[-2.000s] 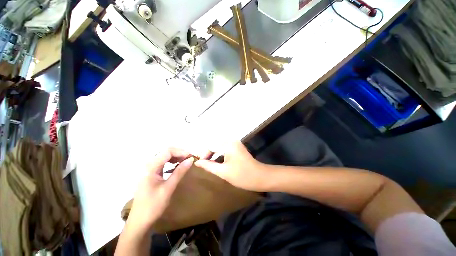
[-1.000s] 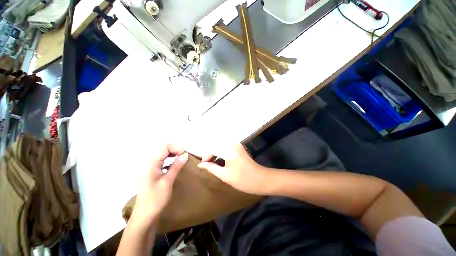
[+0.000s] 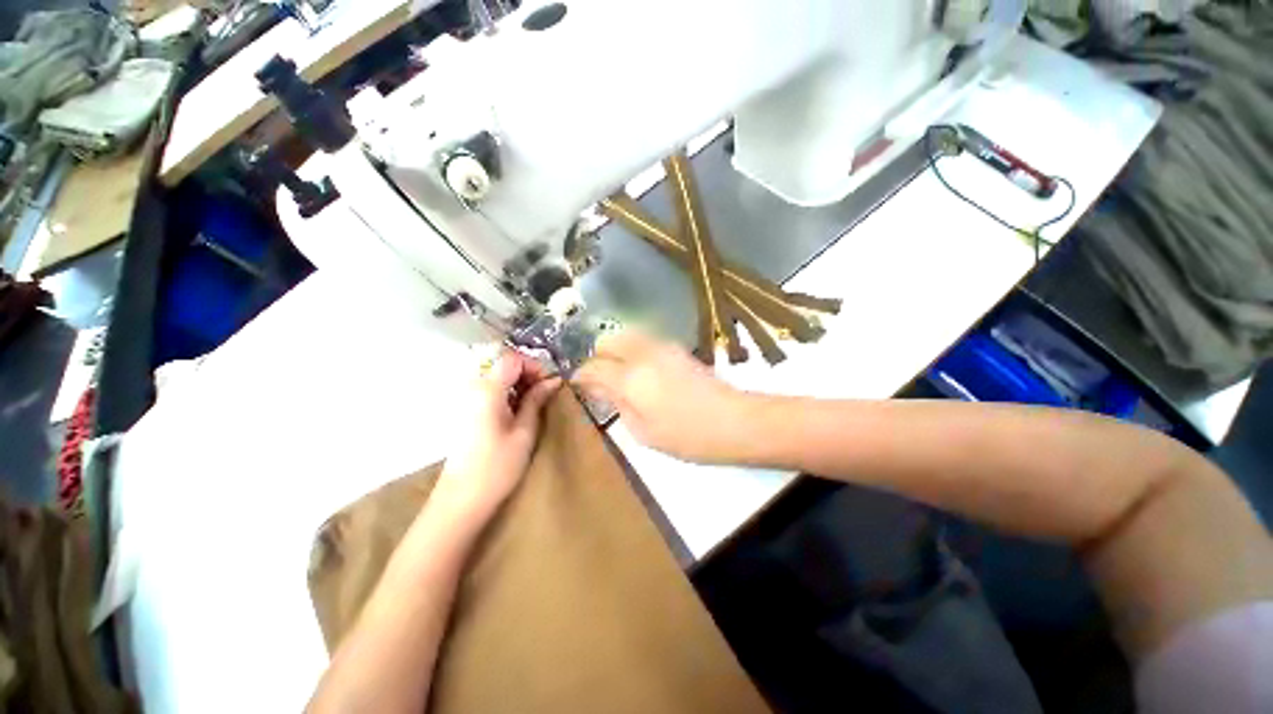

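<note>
A tan-brown fabric panel (image 3: 559, 572) lies on the white table and hangs over its front edge, its rounded corner at the left. Its narrow top end reaches the presser foot (image 3: 538, 335) of the white sewing machine (image 3: 600, 84). My left hand (image 3: 496, 426) pinches the panel's top end just left of the foot. My right hand (image 3: 649, 391) holds the same end from the right, fingertips close to the needle area and slightly blurred. The needle tip and any zipper under the fingers are hidden.
Several brown zippers (image 3: 705, 265) with gold teeth lie crossed on the grey machine bed right of the needle. A red and dark tool (image 3: 1012, 168) with a looped cord lies far right. Grey-green garments (image 3: 1201, 209) are piled at right, above a blue bin (image 3: 1019, 370). Brown pieces (image 3: 56, 614) are at lower left.
Both hands have moved up and away from my lap to the presser foot with the panel. The panel is now spread out over the table. The view has shifted, showing more of the machine.
</note>
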